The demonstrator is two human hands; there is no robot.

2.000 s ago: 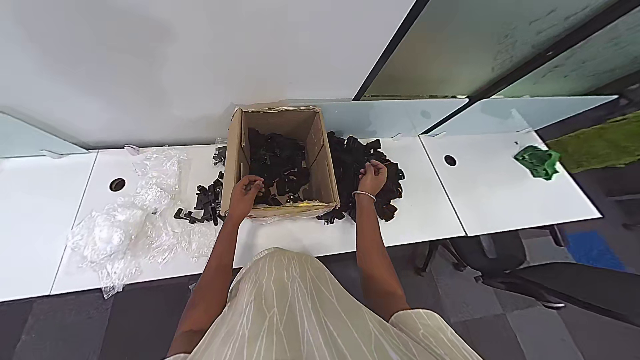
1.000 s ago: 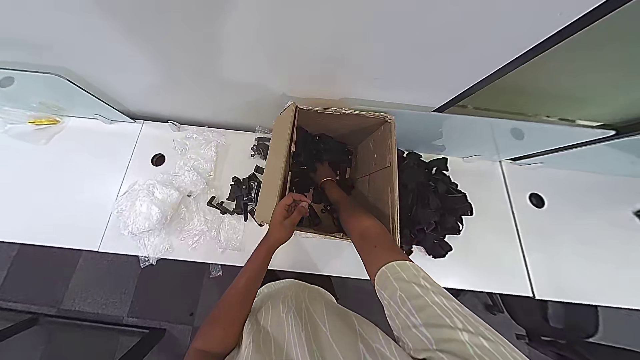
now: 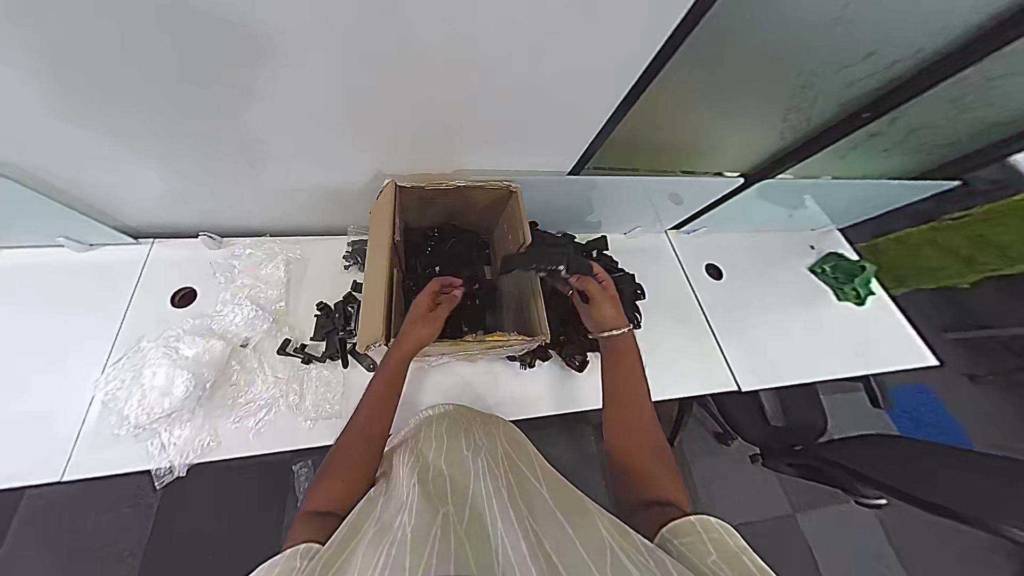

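An open cardboard box [image 3: 376, 272] stands on the white desk with many black plastic parts [image 3: 448, 256] inside. My right hand [image 3: 598, 302], with a bangle at the wrist, holds a black plastic part [image 3: 540, 261] over the box's right wall. Below it and to the right lies a heap of black parts [image 3: 624, 280]. My left hand [image 3: 434, 308] is over the near left of the box's opening, fingers curled; whether it holds anything small cannot be made out. Smaller black pieces [image 3: 328, 330] lie on the desk left of the box.
Crumpled clear plastic bags [image 3: 168, 384] cover part of the desk [image 3: 424, 392] at left. A green plastic bag [image 3: 844, 278] lies at the far right. Glass dividers [image 3: 624, 204] run behind the desk, and a black office chair [image 3: 784, 424] stands at the lower right.
One second ago my right hand was down inside the box; now it is over the right wall with a black part in it. The view has shifted noticeably.
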